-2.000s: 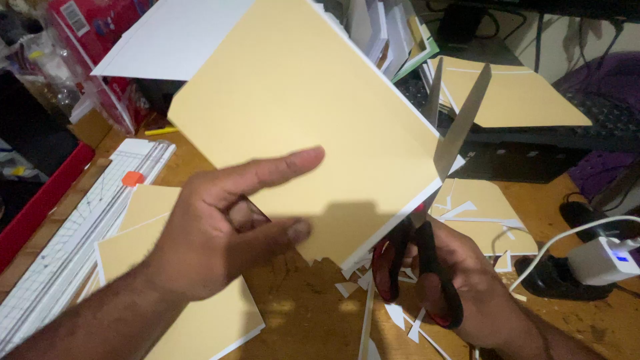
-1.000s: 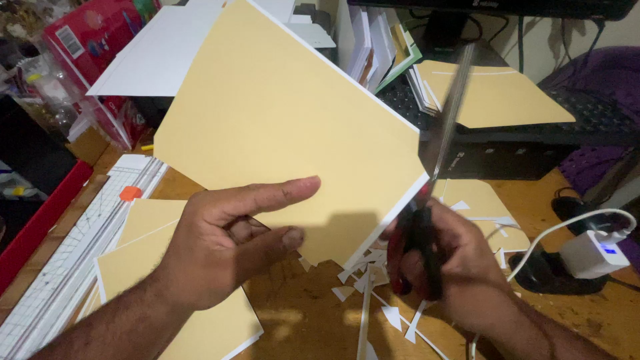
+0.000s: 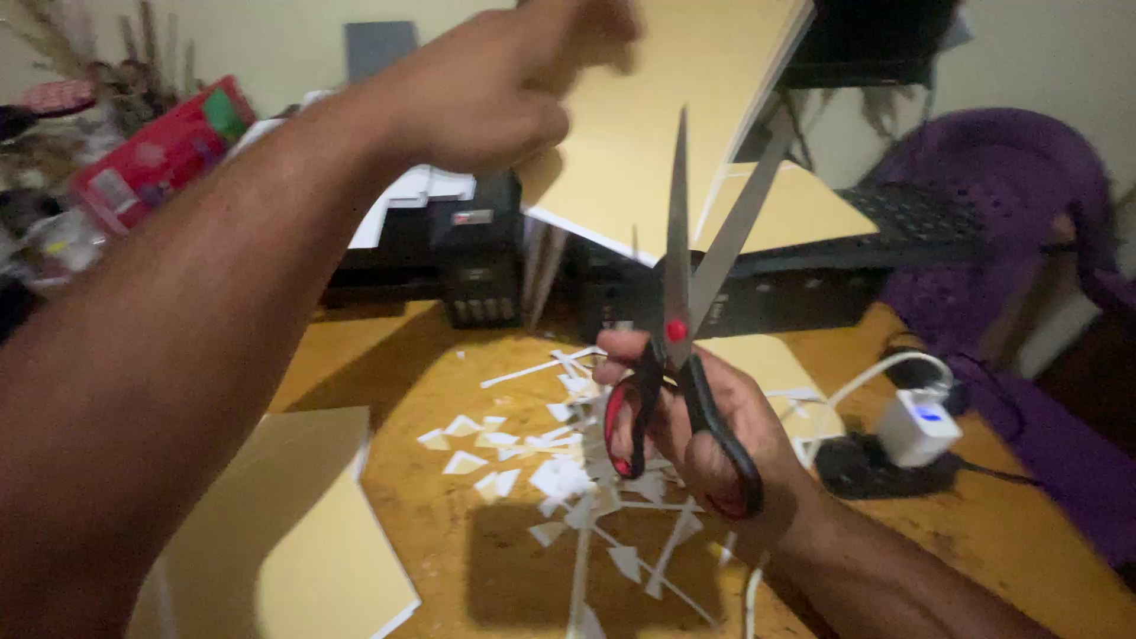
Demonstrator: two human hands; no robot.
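My right hand (image 3: 710, 426) is shut on a pair of scissors (image 3: 677, 333) with black and red handles, its blades pointing up and apart. Raised at the top centre, my left hand (image 3: 515, 84) is blurred and overlaps a cream paper sheet (image 3: 657, 124) with white edges; the sheet seems held there, though the grip is unclear. The sheet's lower edge lies behind the scissor blades. White and cream paper scraps (image 3: 564, 479) are scattered on the wooden table below. More cream sheets (image 3: 333, 550) lie at the lower left, under my left forearm.
A white charger (image 3: 919, 426) with its cable sits on a black socket base at the right. Another cream sheet (image 3: 808, 213) rests on a black keyboard (image 3: 923, 222). A black printer (image 3: 479, 248) stands at the back, a purple chair (image 3: 985, 195) behind the right table edge.
My left hand has risen to the top of the view, and the cream sheet is higher too. The scissors now stand more upright, below the sheet's edge. The view has shifted.
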